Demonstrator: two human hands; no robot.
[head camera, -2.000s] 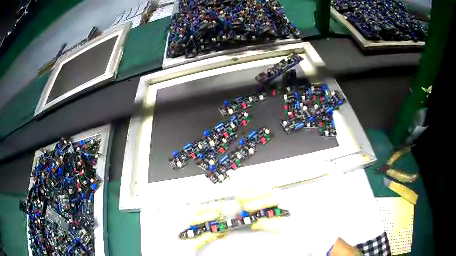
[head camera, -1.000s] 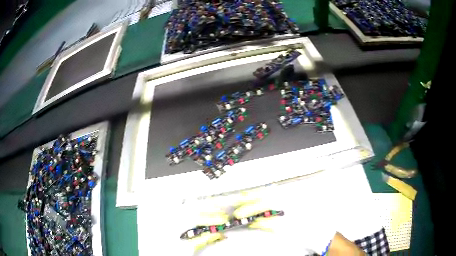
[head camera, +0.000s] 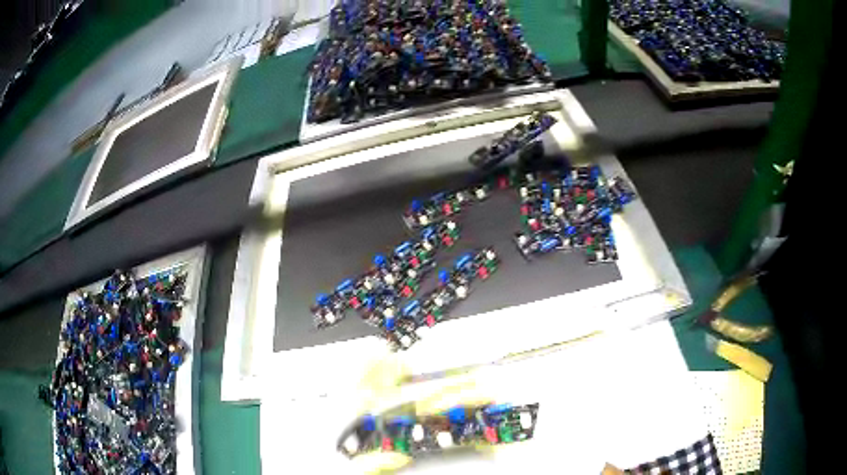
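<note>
A long black board strip with blue, red, green and white parts is held level, component face showing, over the bright white work surface. My left hand, in a yellow-fingered glove, grips its left part; the fingers are blurred and washed out. My right hand shows only as pale yellow fingers along the strip's upper edge; the rest is lost in glare. Behind, the white-framed centre tray holds loose rows of boards and a denser group at its right.
The left tray is heaped with boards. The rear tray holds a high pile. An empty tray lies back left, a far right tray beyond a green post. Yellow-handled tools, a perforated pad and checked cloth lie right.
The held strip has tipped so that more of its component face shows, and it looks broader. My fingers have shifted around it. The boards in the trays have not moved.
</note>
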